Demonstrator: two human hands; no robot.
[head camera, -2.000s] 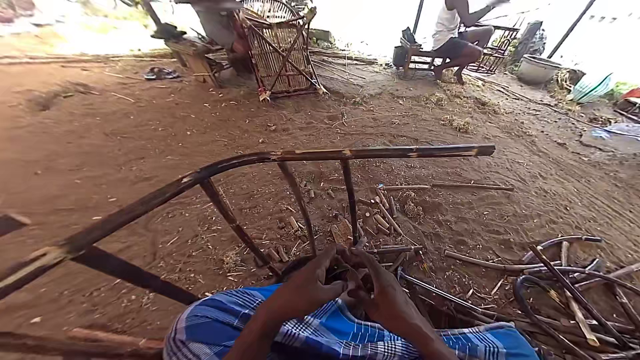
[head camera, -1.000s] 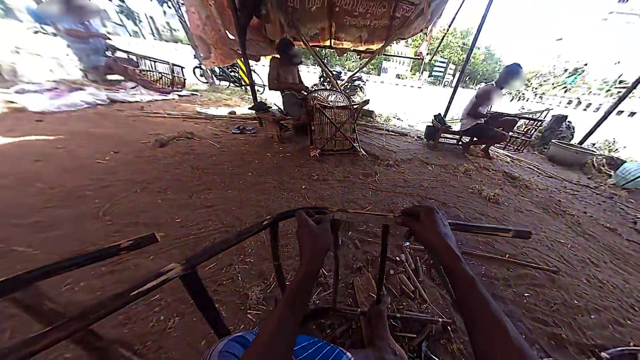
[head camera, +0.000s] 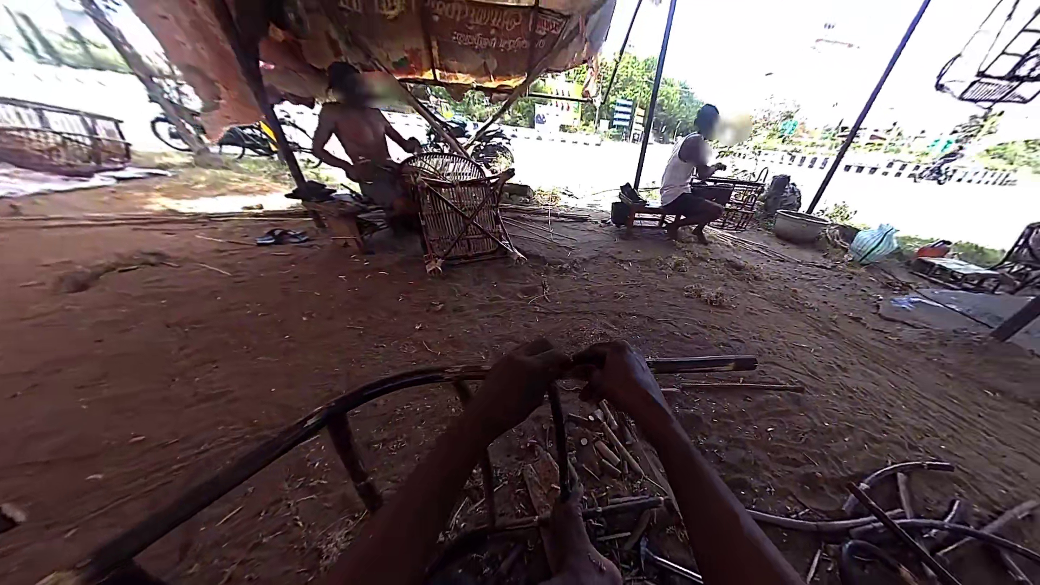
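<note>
A dark, bent cane frame (head camera: 390, 383) runs from the lower left to the centre right, with short cane struts (head camera: 351, 459) joined beneath its rail. My left hand (head camera: 524, 382) is bent over the rail near the top of an upright strut (head camera: 561, 443). Close against it, my right hand (head camera: 613, 370) has its fingers curled at the same rail. The fingertips meet, and whatever lies between them is too dark to make out. A bare foot (head camera: 573, 540) rests at the foot of that strut, among cane offcuts.
Cane offcuts (head camera: 609, 455) litter the ground below the rail. Bent cane pieces (head camera: 902, 520) lie at the lower right. One person (head camera: 361, 146) sits by a woven cane chair (head camera: 459, 211); another person (head camera: 686, 175) sits farther right. Poles hold up a tarpaulin.
Two seconds ago both hands were together low near the lap; one second ago they were apart on the rail. Now they are close together on it. The view has tilted up.
</note>
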